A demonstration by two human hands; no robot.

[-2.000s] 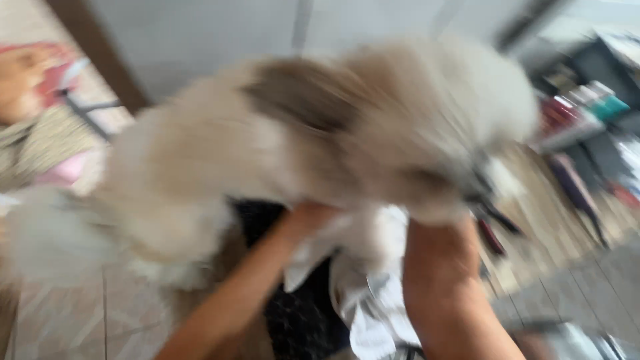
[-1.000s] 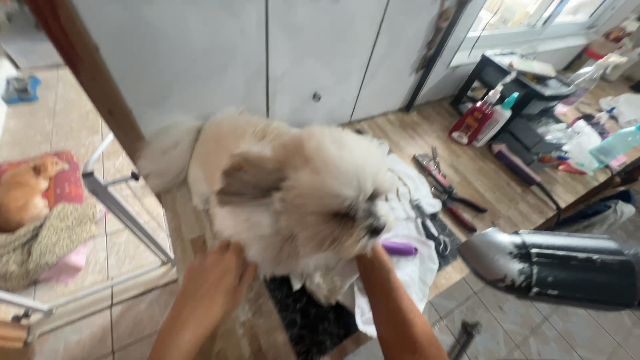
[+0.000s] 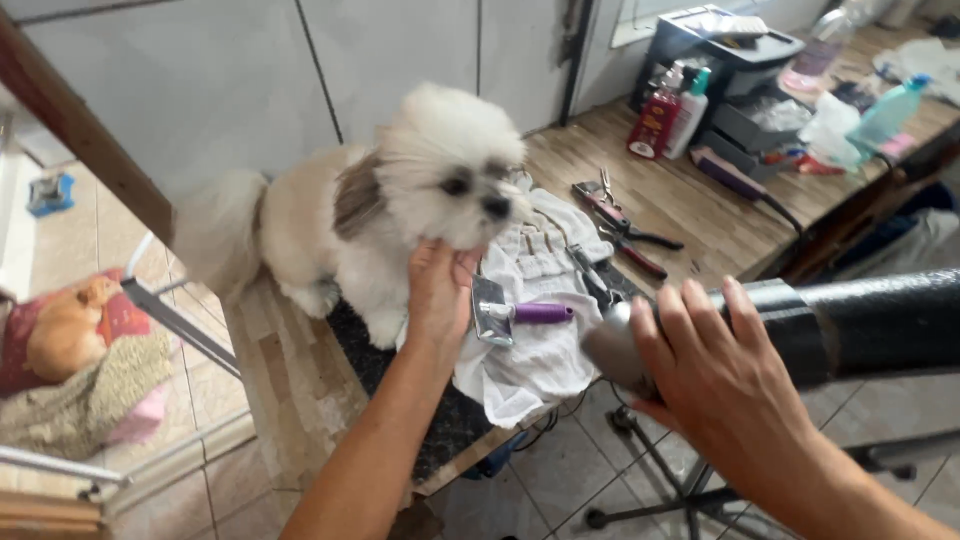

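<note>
A white and tan long-haired dog [image 3: 315, 202] sits on the black mat [image 3: 442, 427] of the wooden table, its head turned toward the right. My left hand [image 3: 442, 289] is under its chin, fingers against the fur. With my right hand [image 3: 701, 345] I grasp the nozzle end of a black stand dryer [image 3: 885, 322], fingers over its top. Between my hands, a slicker brush with a purple handle [image 3: 541, 313] lies on a white towel [image 3: 525, 375]. Nail clippers with dark red handles [image 3: 637, 255] and other metal tools rest beyond the towel.
On the bench at the right are a red spray bottle [image 3: 655, 124], a white bottle [image 3: 688, 116], a corded purple-black clipper [image 3: 727, 174] and a dark organizer [image 3: 720, 45]. The dryer's wheeled stand [image 3: 660, 495] is on the floor. Another dog [image 3: 71, 330] lies on red bedding at left.
My right hand has moved from the dog to the dryer nozzle and taken hold of it. My left hand has come under the dog's chin. The dog's head is raised more.
</note>
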